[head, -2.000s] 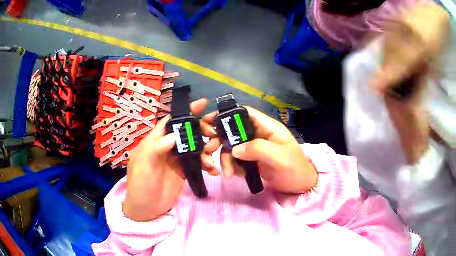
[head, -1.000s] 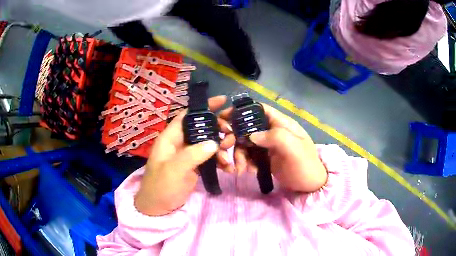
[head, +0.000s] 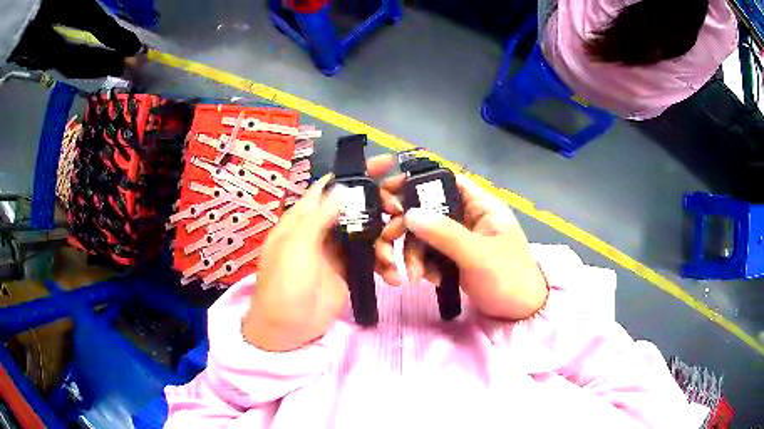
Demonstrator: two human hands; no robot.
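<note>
My left hand holds a black smartwatch upright over my lap, its thumb at the upper left of the screen. My right hand holds a second black smartwatch beside it, its thumb on the lower left of the screen. Both screens are lit with blocks of white text, too blurred to read. The black straps hang down below the cases; a silvery buckle shows at the top of the right watch. The fingers behind the cases are partly hidden.
Red trays with pale pink-strapped watches and with black watches stand upright at the left. A blue frame is below them. A seated person is at the upper right. Blue stools stand beyond a yellow floor line.
Both screens went from a green bar with text, to spaced white lines, to denser white text blocks. Both thumbs have shifted on the watches. The passer-by has moved to the upper left.
</note>
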